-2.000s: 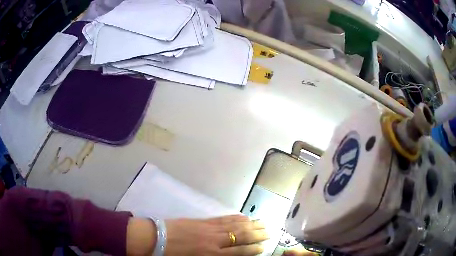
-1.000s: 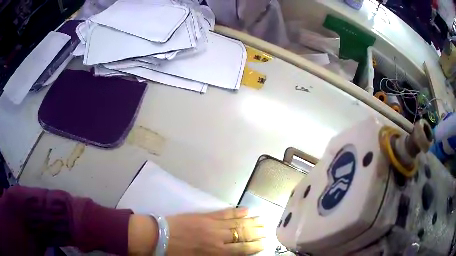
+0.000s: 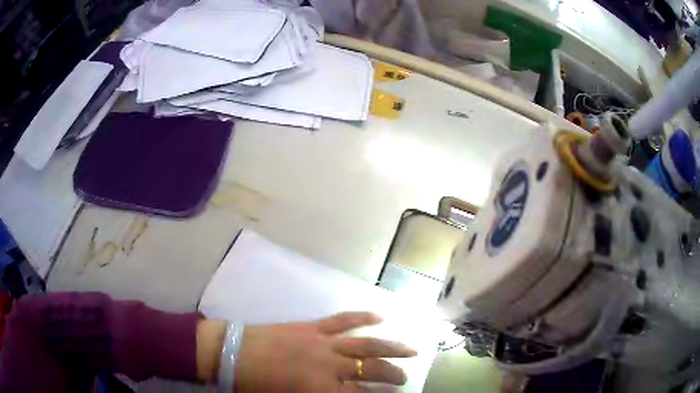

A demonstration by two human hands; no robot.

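Note:
My left hand, bare with a ring and a pale bracelet, lies flat with spread fingers on a white-backed panel. The panel has a thin dark edge at its upper left and runs right into the bright lamp glow under the head of the cream sewing machine. The presser foot area is small and partly lost in glare. The steel bed plate shows left of the head. My right hand is not in view.
A purple stack lies at left, with a narrow white piece beyond it. A fanned white pile is at the far edge. Behind the raised table edge are grey-lilac cloth, a green piece and a trough with tangled thread.
The view has shifted, showing more under the machine head. My left hand's fingers are more spread on the panel. A bit of the right hand seen at the bottom edge earlier is gone.

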